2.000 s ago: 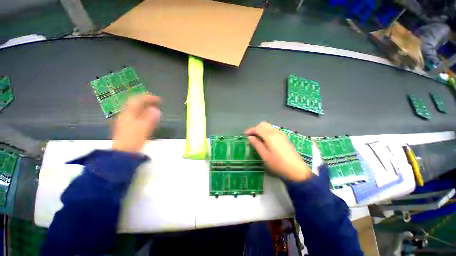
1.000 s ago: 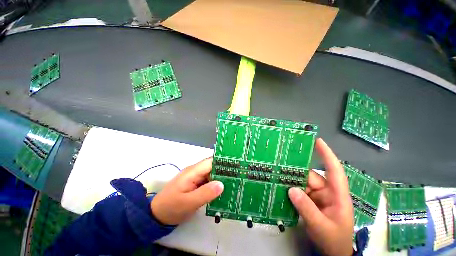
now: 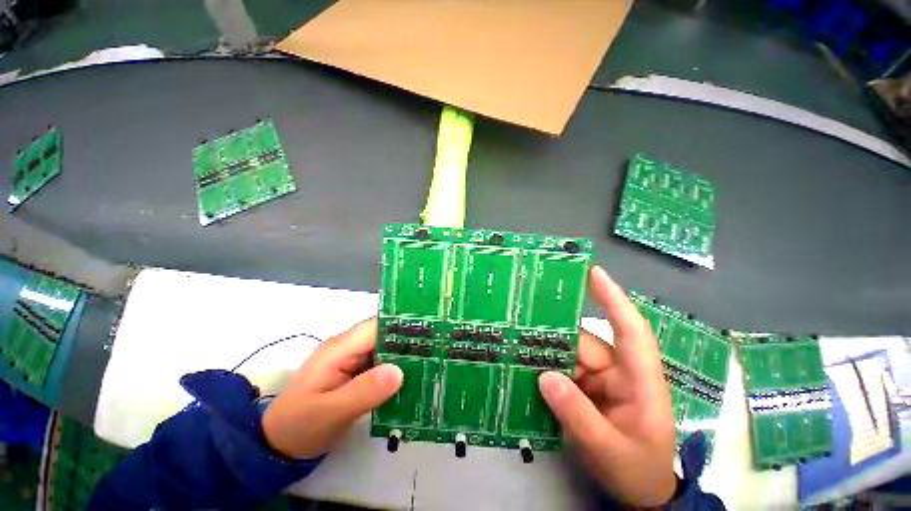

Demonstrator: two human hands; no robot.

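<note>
A green PCB panel (image 3: 479, 289) is held up in front of me over the white bench. It shows two rows of three board outlines, a dark band of small parts across its middle and round black parts along its top and bottom edges. My left hand (image 3: 335, 384) grips its left edge, with the thumb on the front. My right hand (image 3: 614, 399) grips its right edge, with the thumb on the front and the index finger extended upward beside it. The fingers behind the panel are partly hidden.
Panels lie on the grey conveyor (image 3: 340, 190), left and right of the yellow strip (image 3: 450, 165). A cardboard sheet (image 3: 459, 55) covers its far side. More panels (image 3: 786, 399) lie on the white bench (image 3: 200, 359) at right, beside papers on blue backing (image 3: 867, 414). Another panel is at far left.
Two seconds ago the hands were apart and a panel lay on the bench; now both hands hold a panel up. Since one second ago, the whole view has shifted slightly and the grip is unchanged.
</note>
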